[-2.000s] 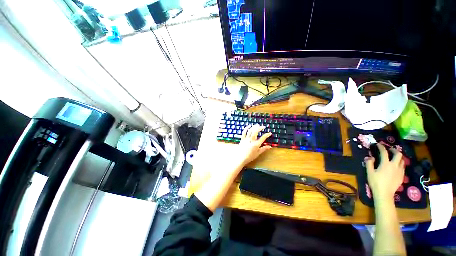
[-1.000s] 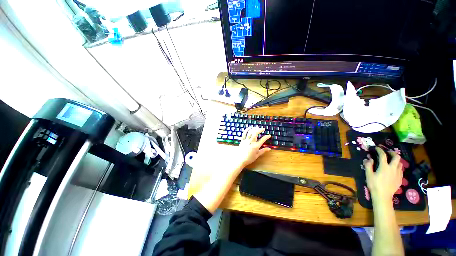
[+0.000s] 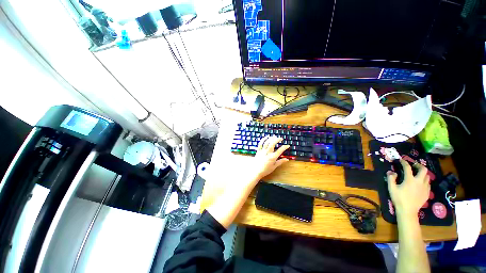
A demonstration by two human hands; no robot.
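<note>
My left hand (image 3: pixel 269 155) is bare and rests with spread fingers on the lower left part of the backlit black keyboard (image 3: pixel 320 144). My right hand (image 3: pixel 408 187) is bare and lies over a small dark mouse (image 3: pixel 397 169), mostly hidden under the fingers, on the black mouse pad (image 3: pixel 440 209) with pink-red motifs. The wide monitor (image 3: pixel 367 32) shows small blue pattern pieces at its left, with one solid blue tilted piece among them, and thin lines on black.
A black smartphone (image 3: pixel 284 201) and dark shears (image 3: pixel 341 200) lie below the keyboard. White moulded items (image 3: pixel 397 120) and a green packet (image 3: pixel 436 133) sit below the monitor. A white paper tag (image 3: pixel 468 224) hangs at the right desk edge. A large black-and-white machine (image 3: pixel 69 133) stands left.
On the screen, the solid blue piece shows lower than a second ago and is now tilted. My right hand has shifted very slightly on the pad. My left hand stays on the keyboard.
</note>
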